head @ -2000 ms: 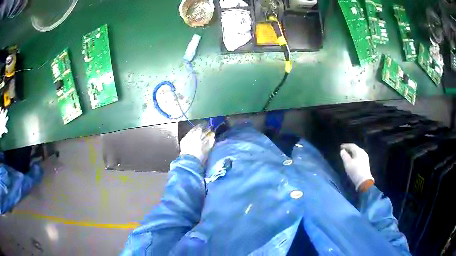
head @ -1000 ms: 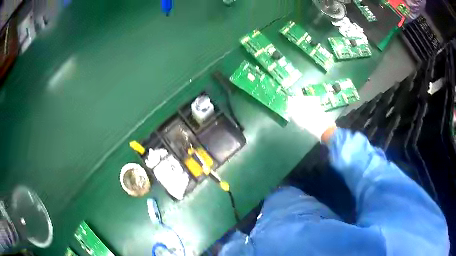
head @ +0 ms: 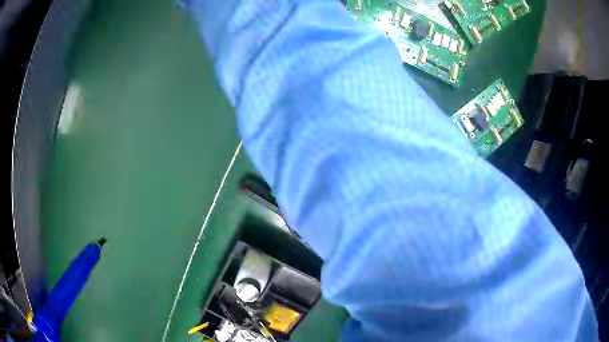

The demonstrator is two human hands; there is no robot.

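Observation:
Neither of my hands is in view. My right arm's blue sleeve (head: 400, 180) crosses from the lower right to the top edge, where the hand is cut off. Green circuit boards show beyond the sleeve: one (head: 427, 44) lies partly behind it at the top, another (head: 489, 19) is at the top right edge, and a smaller one (head: 493, 117) lies near the bench edge, partly covered by the sleeve. The black divided tray (head: 294, 285) is at the bottom centre, with a whitish bottle (head: 250, 286) and a yellow sponge (head: 282, 318) in it.
A thick blue tool (head: 70, 286) with a dark tip points up at the lower left. A thin pale line (head: 212, 214) runs across the green bench mat (head: 143, 167). Black stacked trays (head: 557, 167) stand beyond the right bench edge. A dark object lies just above the divided tray.
My right arm has reached up across the view, and its gloved hand has left the picture. The view has turned, so the tray sits lower and the blue tool shows at lower left.

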